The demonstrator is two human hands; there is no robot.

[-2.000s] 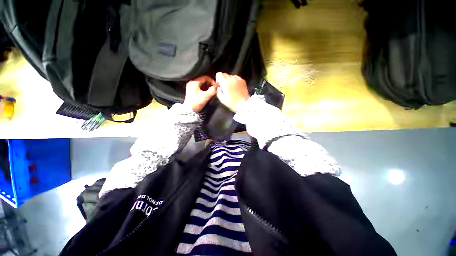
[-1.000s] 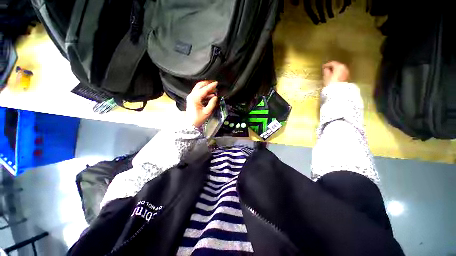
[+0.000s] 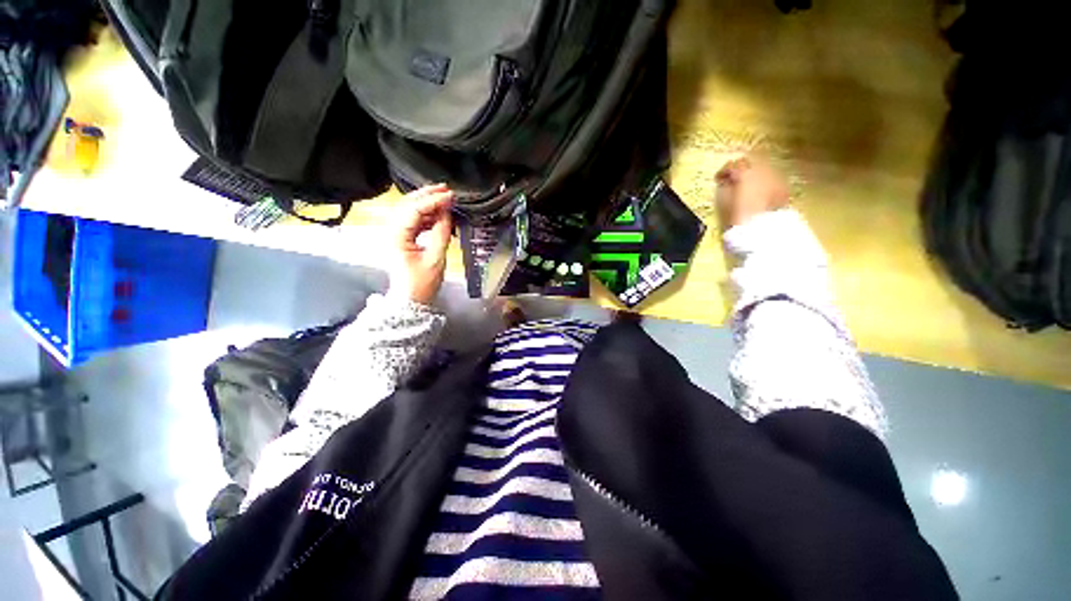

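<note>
A dark olive-grey backpack [image 3: 405,59] lies on the table in front of me. Black hang tags with green marks and pale round icons [image 3: 552,258] stand at its lower edge. Another black and green tag [image 3: 646,247] lies to their right, over the table edge. My left hand [image 3: 424,241] is at the backpack's lower edge, left of the tags, fingers curled; whether it pinches anything is unclear. My right hand [image 3: 753,188] is low over a pale, hair-thin scatter [image 3: 722,159] on the tabletop. It is blurred, and its fingertips are unclear.
Another dark backpack [image 3: 282,106] lies against the left side, with a card under it. A black bag pile [image 3: 1010,200] is at the right. A small orange-yellow object [image 3: 83,146] lies far left. A blue crate [image 3: 141,288] and an olive bag [image 3: 253,399] are below the table's left side.
My right hand has left the tags and gone right to the pale scatter. My left hand has moved slightly left, away from the tags, which now show more fully. The view has shifted.
</note>
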